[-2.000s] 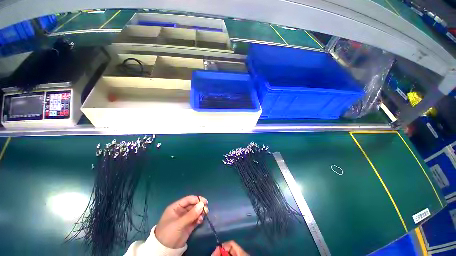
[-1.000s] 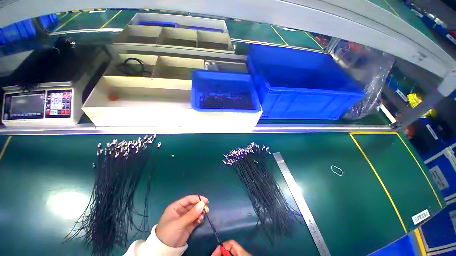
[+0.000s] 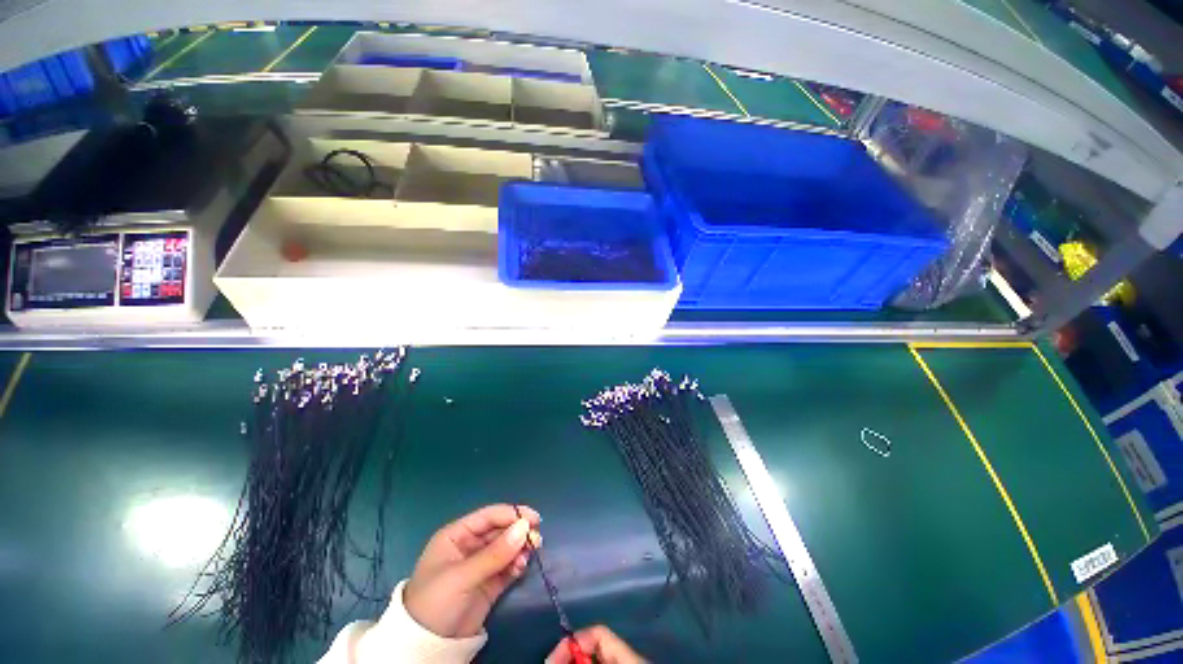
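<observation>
My left hand (image 3: 475, 567) pinches a thin black wire lead (image 3: 546, 577) between thumb and fingertips at the lower middle. The lead slants down to my right hand (image 3: 607, 645), which is mostly cut off by the bottom edge. The right hand is closed around a red-handled tool (image 3: 576, 649); only a bit of red shows, and its jaws are hard to tell from the dark lead. A left wire bundle (image 3: 292, 519) fans out to the left, bright tips at top. A narrower right wire bundle (image 3: 681, 499) lies to the right.
A steel ruler (image 3: 782, 525) lies beside the right bundle. A white loop (image 3: 876, 442) is further right. Behind stand a digital scale (image 3: 104, 276) with a dark wire pile, a cream tray (image 3: 376, 298), a small blue bin (image 3: 590, 279), a large blue tote (image 3: 804, 266) and a clear bag (image 3: 967, 221).
The hands and the lead have hardly moved. The red tool in my right hand has shifted very slightly.
</observation>
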